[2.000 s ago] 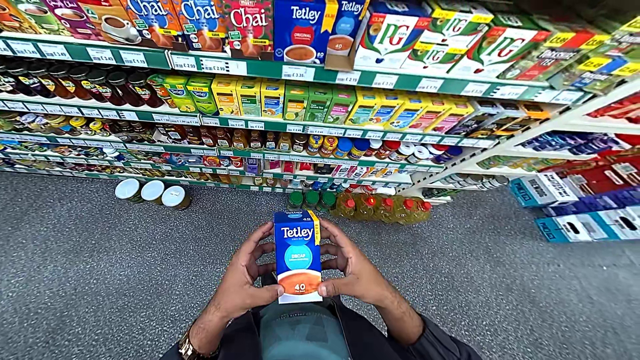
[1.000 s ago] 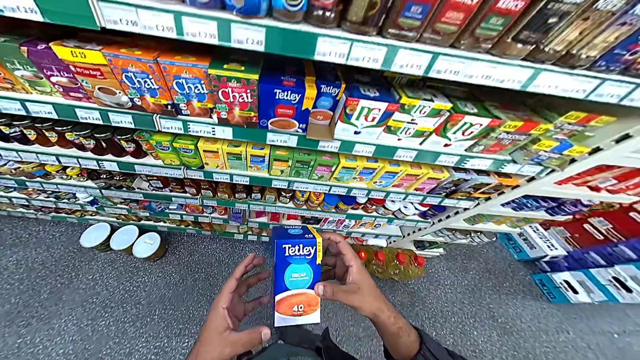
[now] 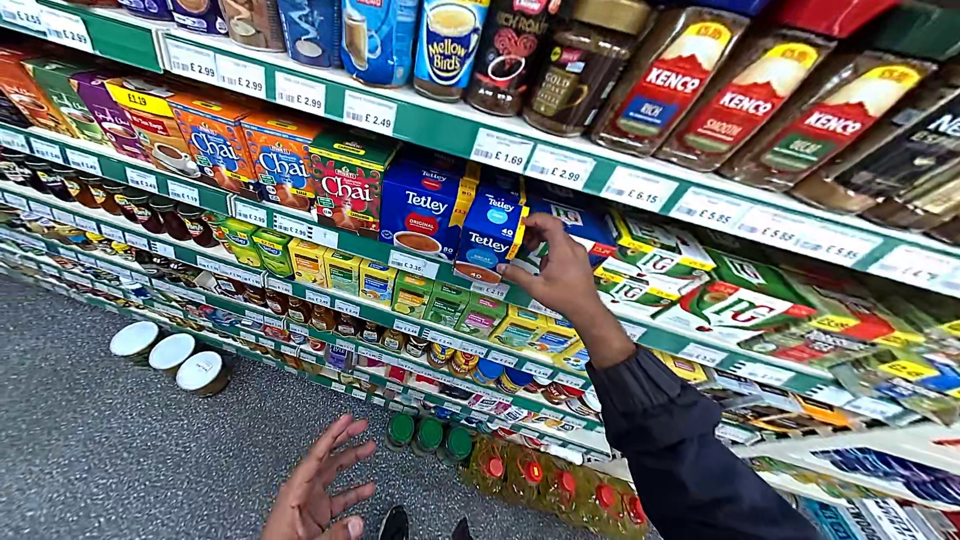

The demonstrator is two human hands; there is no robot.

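Note:
A blue Tetley decaf tea box point(image 3: 484, 238) stands at the shelf, between a larger blue Tetley box point(image 3: 420, 206) on its left and PG tea boxes point(image 3: 574, 221) on its right. My right hand point(image 3: 551, 262) reaches up to it, thumb and fingers at its right side; whether they still press on the box is hard to tell. Low in the view my left hand point(image 3: 322, 480) is held over the floor, fingers spread, holding nothing.
Coffee jars point(image 3: 660, 82) line the shelf above. Boxes of chai point(image 3: 281, 161) stand farther left. Below are small tea boxes point(image 3: 450, 304) and jars. White-lidded tubs point(image 3: 202, 371), green-lidded containers point(image 3: 429, 433) and red-capped bottles point(image 3: 562, 480) stand on the floor by the shelving.
The Tetley decaf box, between both hands before, is now up at the tea shelf with my right hand. My left hand has come away from it. The view has shifted toward the shelves.

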